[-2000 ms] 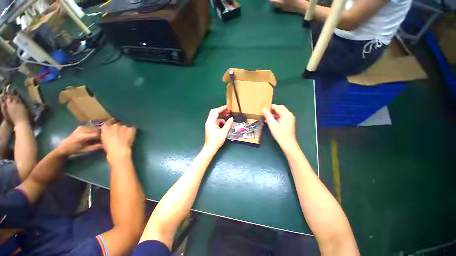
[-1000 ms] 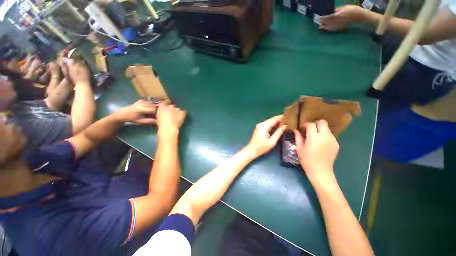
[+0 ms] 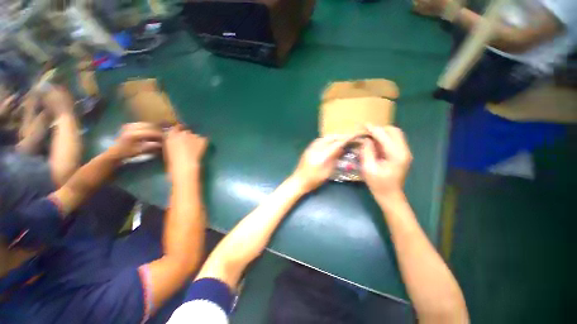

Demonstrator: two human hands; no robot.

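Note:
The open retail box [image 3: 357, 115] lies on the green bench in front of me, its brown lid standing up behind it. A shiny, crinkled accessory bag [image 3: 348, 166] with a small reddish spot shows in the box between my hands. My left hand [image 3: 321, 159] is at the box's left side, fingertips at the top of the bag. My right hand [image 3: 387, 158] is at the right side, its fingers curled close to the left fingertips. The frame is blurred, and what the fingertips pinch is hidden.
At my left a person's hands [image 3: 166, 142] work at another open box [image 3: 148, 101]. More hands blur beyond. A large brown box with a black front [image 3: 237, 28] stands at the back. Another person's arm and a pale pole [image 3: 471, 54] are at the back right.
The dark stick that leaned on the lid no longer shows there. The lid now faces me squarely. My right hand has moved from the lid's front to the box's right side, near my left fingertips.

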